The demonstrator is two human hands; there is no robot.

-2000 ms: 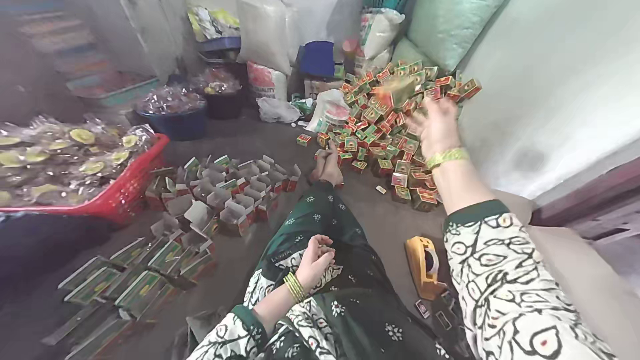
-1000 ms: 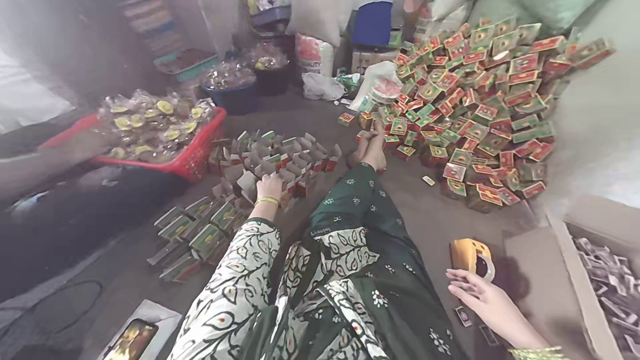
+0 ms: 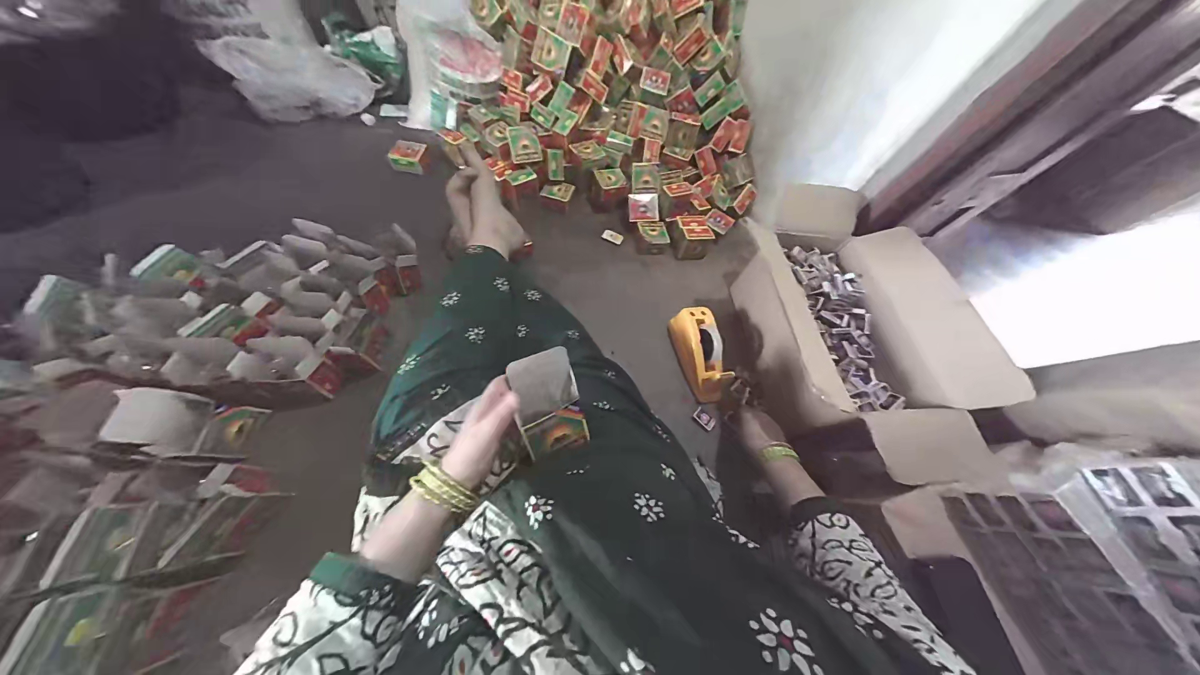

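Note:
My left hand [image 3: 480, 436] holds a small cardboard box [image 3: 553, 417] above my lap, its grey lid flap raised and its printed side in red, green and yellow facing me. My right hand [image 3: 747, 422] reaches down to the floor beside a yellow tape dispenser [image 3: 698, 354]; its fingers are at some small dark packets, and whether they grip any is hard to tell. One small dark packet [image 3: 704, 418] lies on the floor just left of that hand. Rows of open-flapped boxes [image 3: 272, 319] stand at the left.
A heap of closed printed boxes [image 3: 647, 122] lies beyond my feet, against the wall. At the right, an open carton [image 3: 792, 319] holds many small dark packets. Plastic-wrapped packs [image 3: 1078, 553] are at the lower right, and a white plastic bag [image 3: 291, 80] is at the upper left.
My left hand has come from the rows of open boxes to above my lap, now with one box in it. My right hand is now down beside the tape dispenser. The view has turned right and down.

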